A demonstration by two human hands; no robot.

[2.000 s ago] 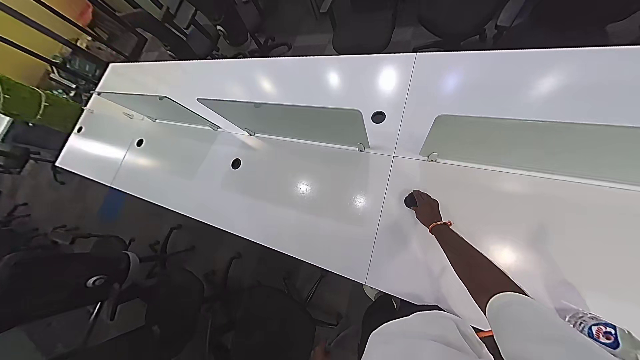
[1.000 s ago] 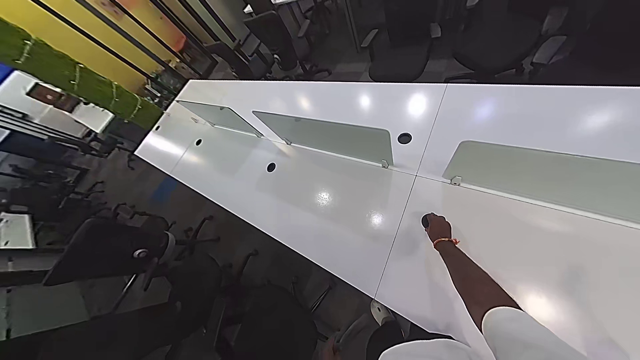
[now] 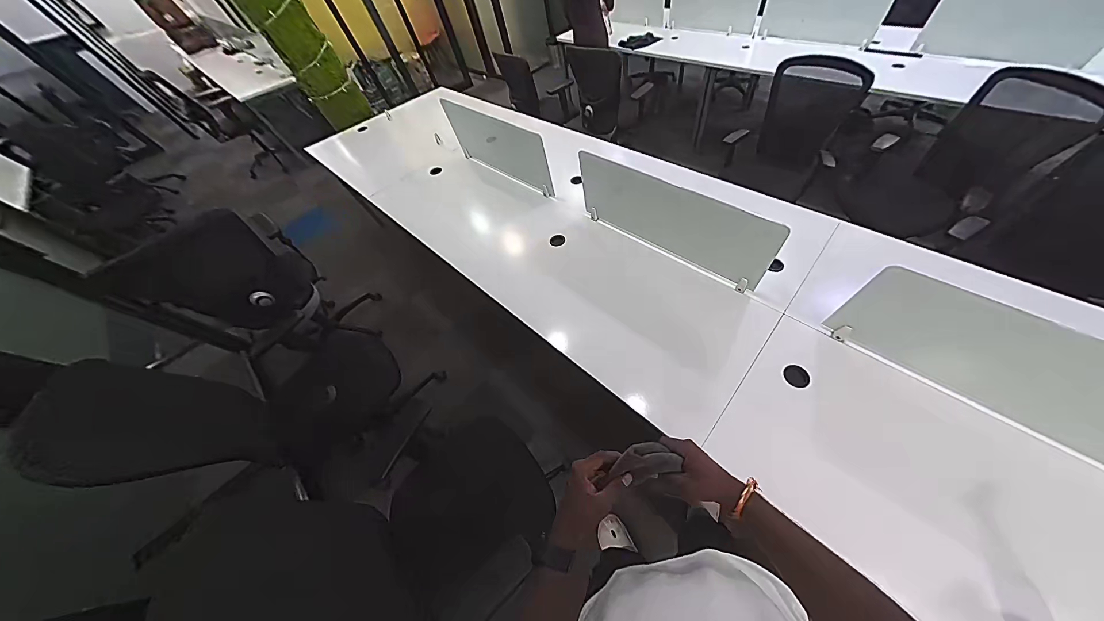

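Low in the view, beside the desk's long edge, my left hand (image 3: 597,492) and my right hand (image 3: 700,473) hold a crumpled grey cloth (image 3: 645,462) between them. An orange band is round my right wrist, and a dark band sits on the left one. Close by on the right lies the long white desk (image 3: 673,345). A round black cable grommet (image 3: 796,376) is set in its top, and a frosted glass divider (image 3: 975,362) stands clipped along its middle.
Black office chairs (image 3: 216,276) stand to the left of the desk, and more chairs (image 3: 815,112) beyond it. Another frosted divider (image 3: 681,224) stands further along. At the far side a person (image 3: 588,21) is beside a second white desk (image 3: 742,53).
My right hand has left the desk top near the cable grommet and come to the desk's edge. My left hand and the grey cloth now show. The view has swung a lot.
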